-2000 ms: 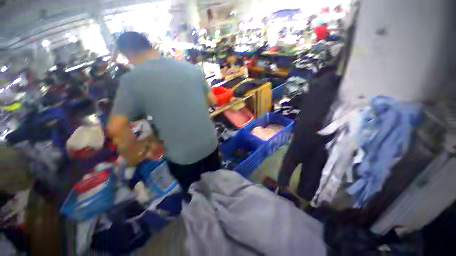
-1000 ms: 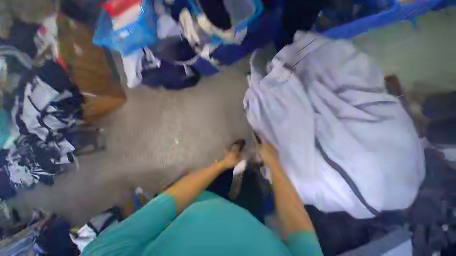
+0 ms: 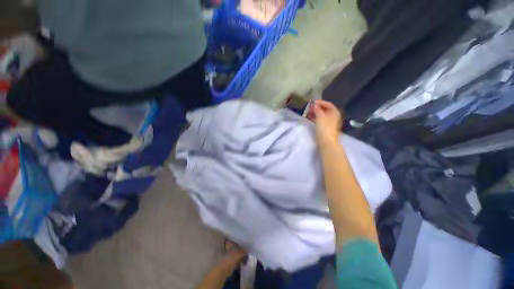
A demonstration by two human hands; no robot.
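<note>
A large heap of pale grey cloth [image 3: 259,175] lies bunched in front of me, with soft folds and an uneven near-left edge. My right hand [image 3: 326,115] is at its far edge, with the forearm lying across the cloth. The fingers look curled, but blur hides whether they grip anything. My left hand [image 3: 234,255] is low in the picture, beside the near-left edge of the cloth. It is small, blurred and partly hidden, so its grip cannot be made out.
A person in a grey-green shirt [image 3: 124,45] stands at the upper left. Blue crates [image 3: 253,62] are on the floor ahead. A light-blue bin [image 3: 34,186] and mixed cloth are at left. Dark cloth [image 3: 434,180], a white panel [image 3: 451,257] and hanging pale-blue cloth [image 3: 479,84] are at right.
My right hand has moved from the near-left side of the cloth to its far edge. My left hand is lower in view. The view has shifted, bringing the person and blue crates closer.
</note>
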